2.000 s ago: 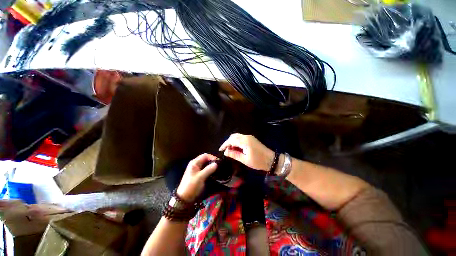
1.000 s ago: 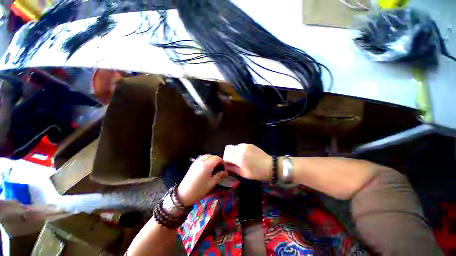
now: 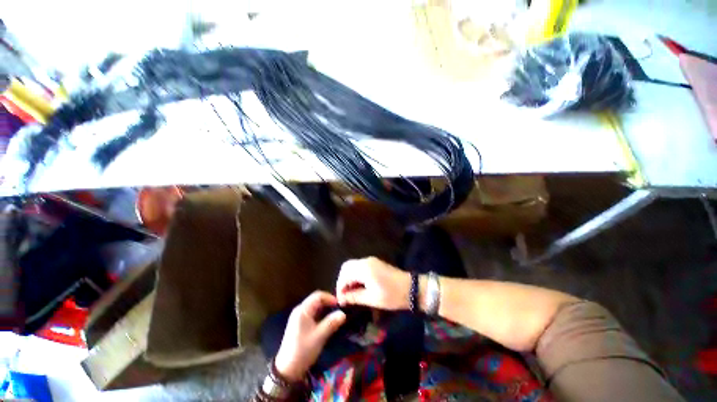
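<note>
My left hand [image 3: 309, 334] and my right hand [image 3: 373, 284] meet above my lap, fingertips close together. They pinch a small dark strand, which looks like black cord [image 3: 351, 309]; its shape is mostly hidden by the fingers and blends with dark clothing. A large bundle of black cords [image 3: 330, 149] lies on the white table [image 3: 542, 149] in front of me. Its looped end hangs over the table's front edge, and its ends spread out at the left.
A crinkled clear bag of black pieces [image 3: 578, 74] lies right of the bundle, near a cardboard sheet [image 3: 456, 35] and a yellow object [image 3: 560, 17]. A pink flat item [image 3: 701, 82] is far right. An open carton [image 3: 196, 275] stands beside my left knee. A metal table leg [image 3: 597, 222] slants below.
The view has tilted up, so table, bundle and hands sit lower, and more of the table's back and right shows. The dark loop seen earlier between the hands is now mostly hidden.
</note>
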